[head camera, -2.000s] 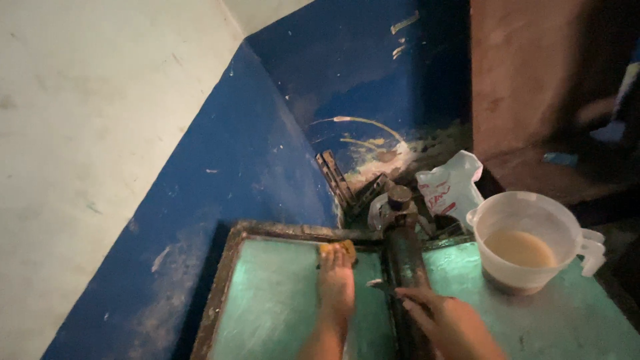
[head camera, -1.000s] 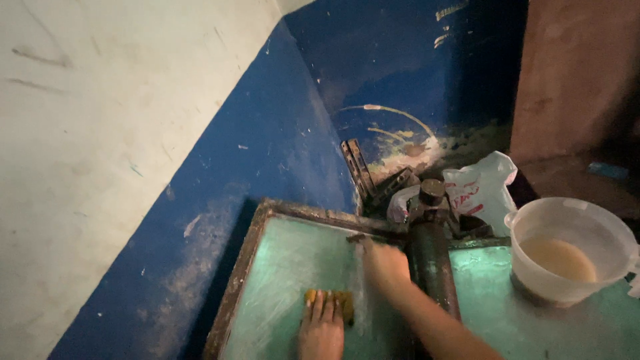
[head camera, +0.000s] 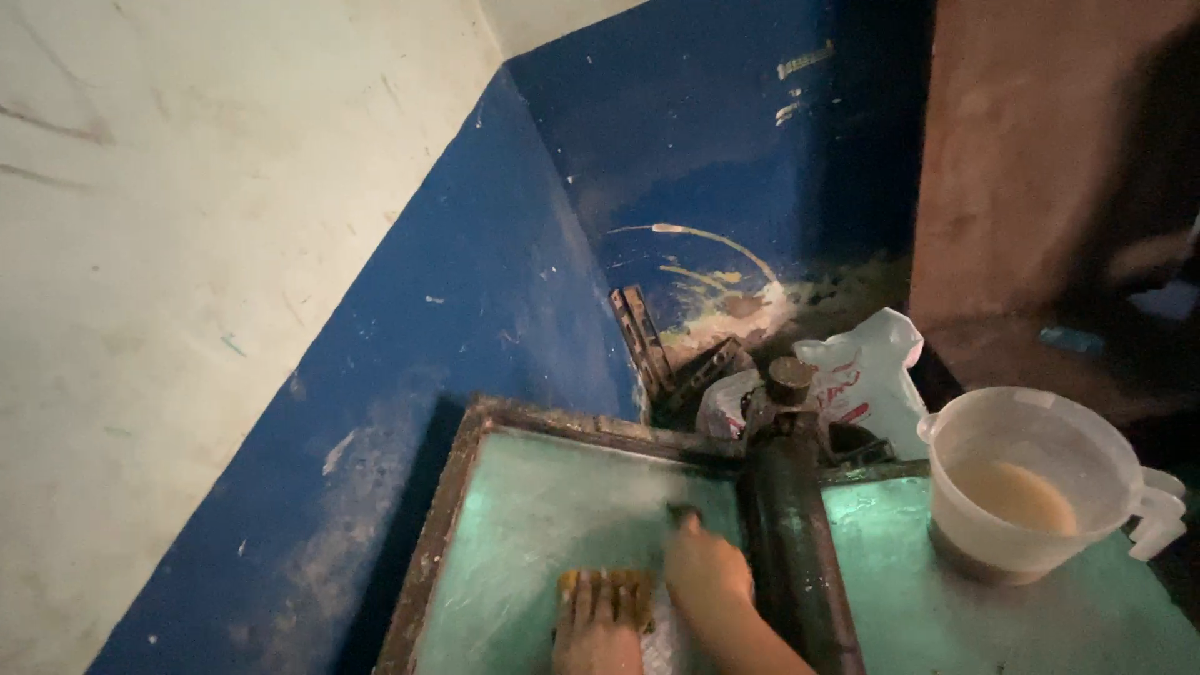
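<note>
My left hand (head camera: 596, 623) lies flat on a yellow-brown sponge (head camera: 631, 591), pressing it on the pale green panel (head camera: 525, 506) near the bottom of the view. To its right, my right hand (head camera: 708, 567) grips a small dark tool (head camera: 683, 515) whose end is at the panel's surface; its kind cannot be told. A dark, worn frame (head camera: 446, 525) borders the panel. Along its right side runs a thick dark metal cylinder (head camera: 797, 544) with a round knob (head camera: 791, 375) at the far end.
A translucent plastic jug (head camera: 1031, 487) with cloudy liquid stands on a second green panel (head camera: 900, 581) at right. Behind the cylinder are a plastic bag (head camera: 877, 366) and dark metal bars (head camera: 642, 337). A blue wall (head camera: 450, 309) rises beside the frame.
Two seconds ago my left hand and the sponge were at the panel's far edge; they are now nearer me. My right hand has moved from over the cylinder onto the left panel.
</note>
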